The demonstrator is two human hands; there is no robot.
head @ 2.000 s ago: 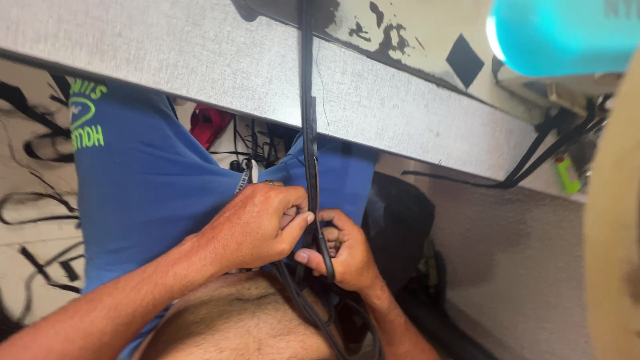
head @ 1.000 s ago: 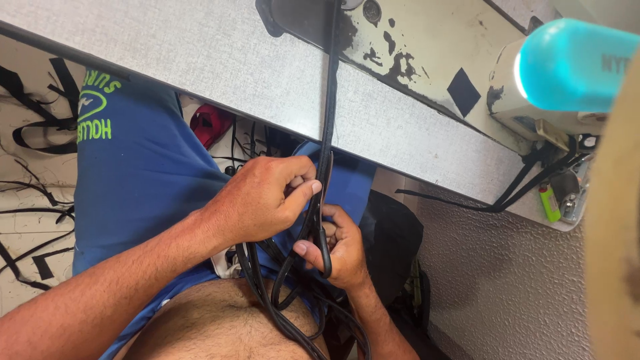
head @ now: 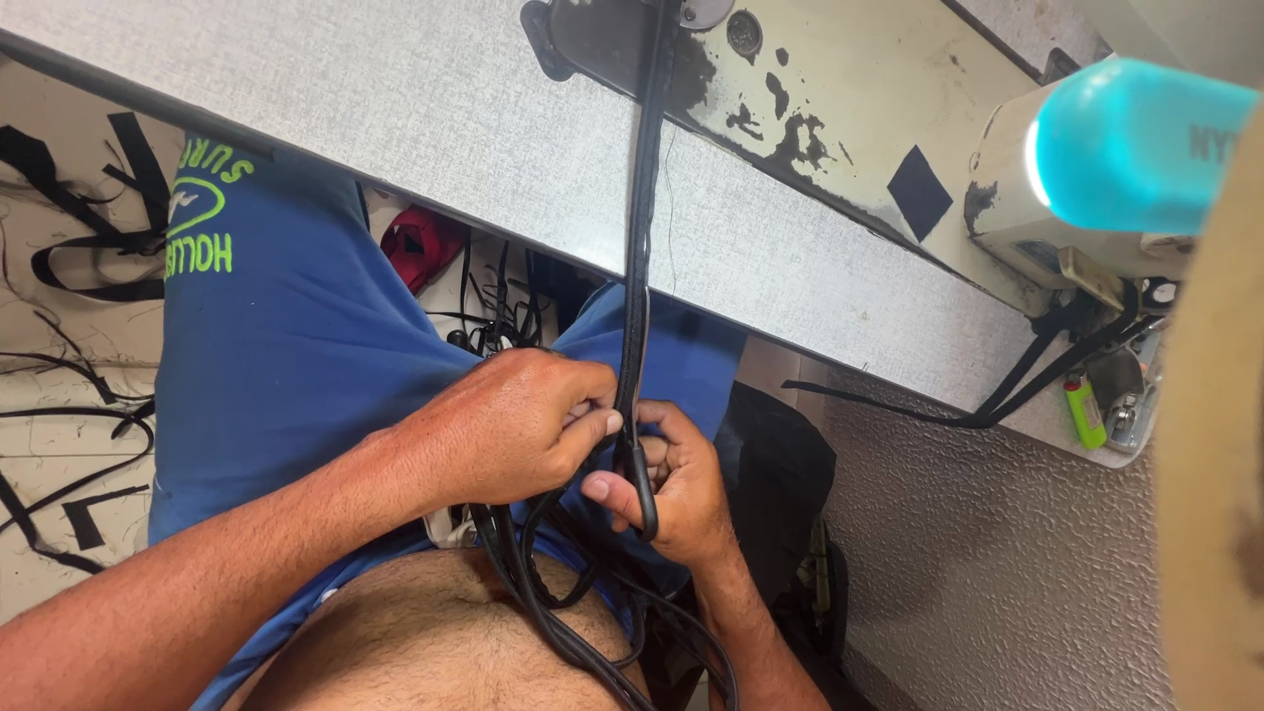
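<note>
A long black strip with a corded edge [head: 642, 217] runs from the machine bed at the top, over the table edge, down to my hands. My left hand [head: 538, 425] pinches it between thumb and bent fingers just below the table. Close on its right, my right hand [head: 667, 484] has its fingers curled around the strip's lower part, where a smooth rounded black loop [head: 644, 494] hangs by the thumb. More loops of black cord [head: 553, 612] lie over my belly and lap. What the fingertips press on is partly hidden.
A pale grey tabletop [head: 474, 148] crosses above my lap and carries a worn sewing machine [head: 839, 128]. A green lighter [head: 1084, 410] lies in a tray at the right corner. Black straps [head: 1027, 365] hang there. Black scraps [head: 84, 523] and a red object [head: 420, 247] are below.
Both hands stay close together on the strip below the table edge. The rounded loop at my right thumb now points more downward and stands out more. The view has shifted somewhat.
</note>
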